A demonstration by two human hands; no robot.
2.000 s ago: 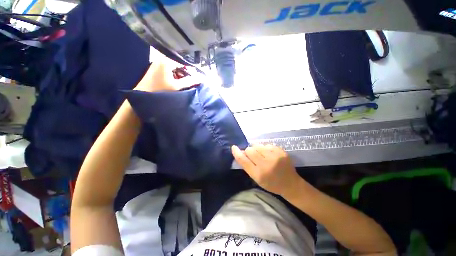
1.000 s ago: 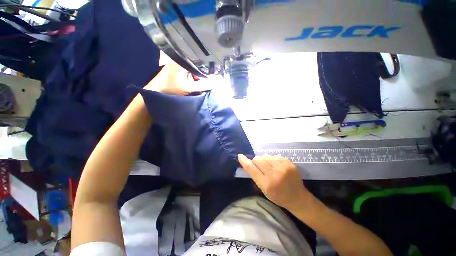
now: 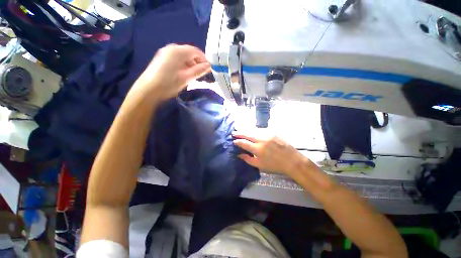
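Observation:
The navy piece [image 3: 210, 156] lies bunched left of and below the needle area, its upper part in bright glare and its lower part over the table's front edge. My left hand [image 3: 174, 70] is raised above it, beside the left end of the white sewing machine head [image 3: 303, 48]. Its fingers are curled and slightly blurred; whether they hold anything cannot be told. My right hand [image 3: 268, 153] has its fingertips on the piece's right edge, gripping the cloth. The presser foot and needle are lost in glare near the grey ribbed cylinder [image 3: 262, 113].
A large navy garment bundle [image 3: 76, 108] lies at left. A dark scrap [image 3: 348, 132] lies right of the needle, with thread snips [image 3: 354, 164] below it. The ruler strip [image 3: 349, 187] runs along the front edge. A red basket [image 3: 68, 189] stands below left.
The view has shifted, showing more of the machine head. My left hand has come up from beside the needle. The navy piece is more bunched, and my right hand is closer to the needle.

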